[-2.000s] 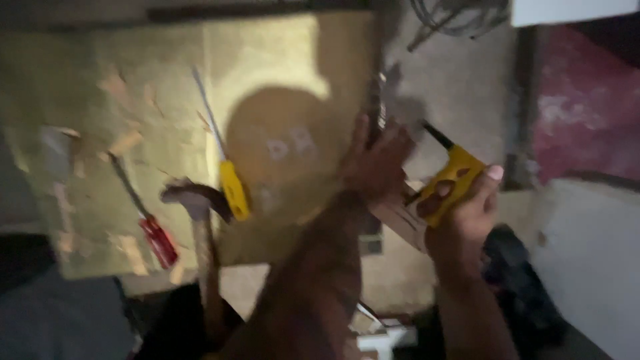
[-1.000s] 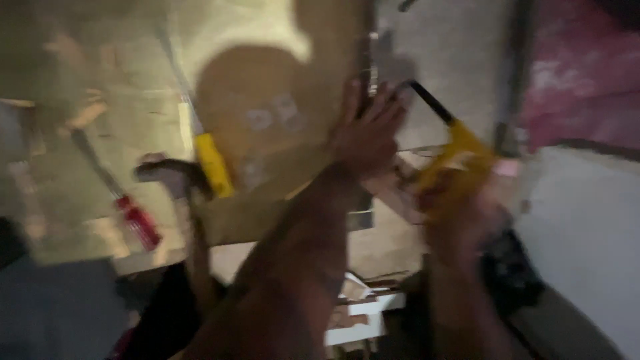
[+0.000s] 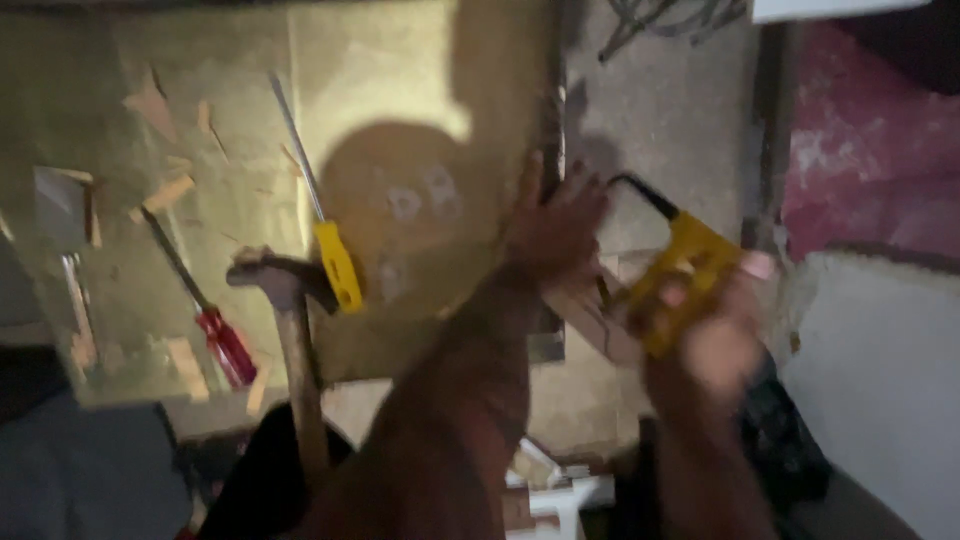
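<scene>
My right hand is closed around the yellow handle of a tool with a dark nose that points up and left; it looks like a saw handle, but blur hides its type. My left hand presses, fingers spread, at the right edge of the board, on or beside a pale wooden piece that juts out below it. Left of my forearm lie a claw hammer, a yellow-handled screwdriver and a red-handled screwdriver.
Wood chips and a flat-bladed tool lie on the worn tabletop. Cables rest on the floor at top right. A white slab and a red surface stand at right; a white object is below.
The view shifts. Both hands stay near the right edge, with the yellow-handled tool still in my right hand.
</scene>
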